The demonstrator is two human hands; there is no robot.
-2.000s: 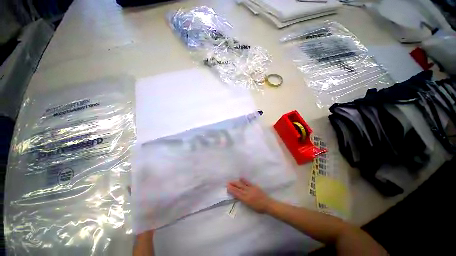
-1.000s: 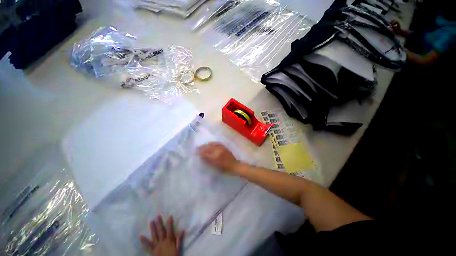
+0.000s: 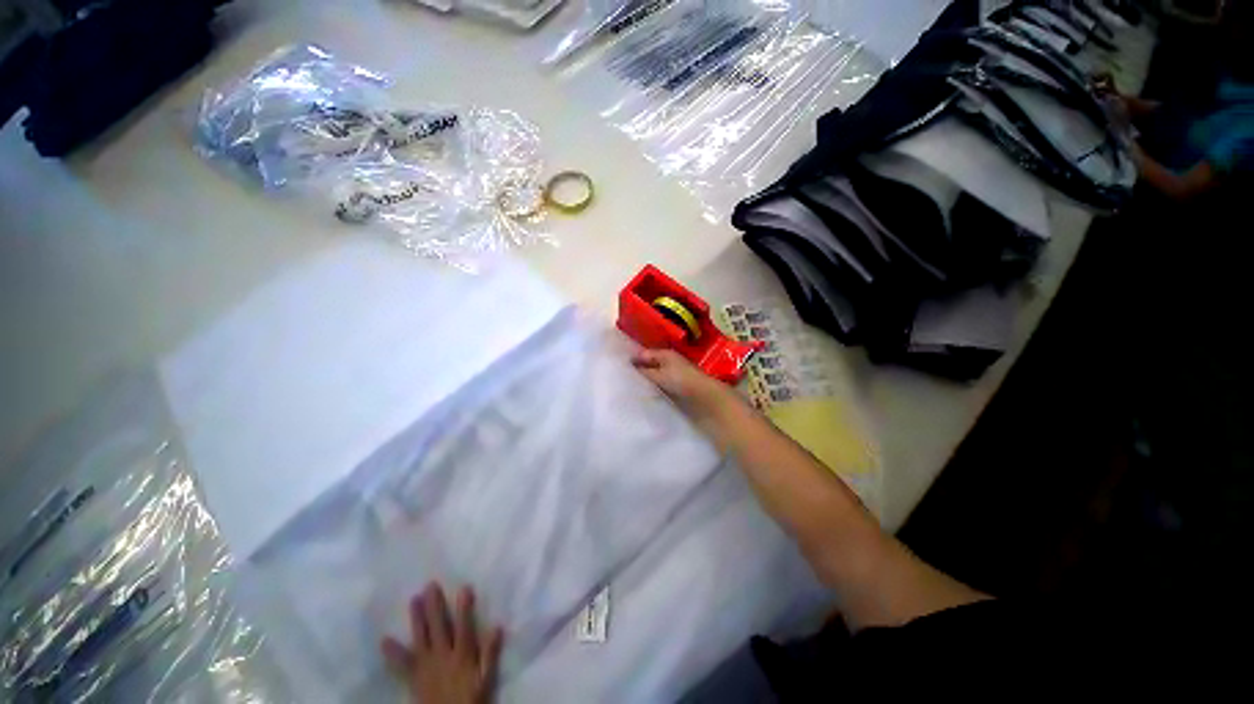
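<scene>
A flat item wrapped in white tissue paper (image 3: 468, 475) lies on the table, with faint darker shapes showing through. A small white hang tag (image 3: 593, 615) lies at its lower part. My left hand (image 3: 447, 653) rests flat on the tissue with fingers spread. My right hand (image 3: 677, 374) is at the tissue's right edge, beside the red tape dispenser (image 3: 666, 319); its fingertips are partly hidden, and I cannot tell whether they grip anything. The dispenser holds a yellowish roll.
Barcode stickers (image 3: 770, 351) and a yellow sheet (image 3: 825, 437) lie right of the dispenser. Black and grey tote handbags (image 3: 894, 241) lie at right. Crumpled polybags (image 3: 371, 151), a loose tape roll (image 3: 568, 191) and printed polybags (image 3: 110, 578) are around. A person's arm (image 3: 1169, 176) shows at far right.
My right hand has moved from the tissue's upper part to its right edge by the dispenser. The dark tip at the tissue's upper corner no longer shows. My left hand stays flat.
</scene>
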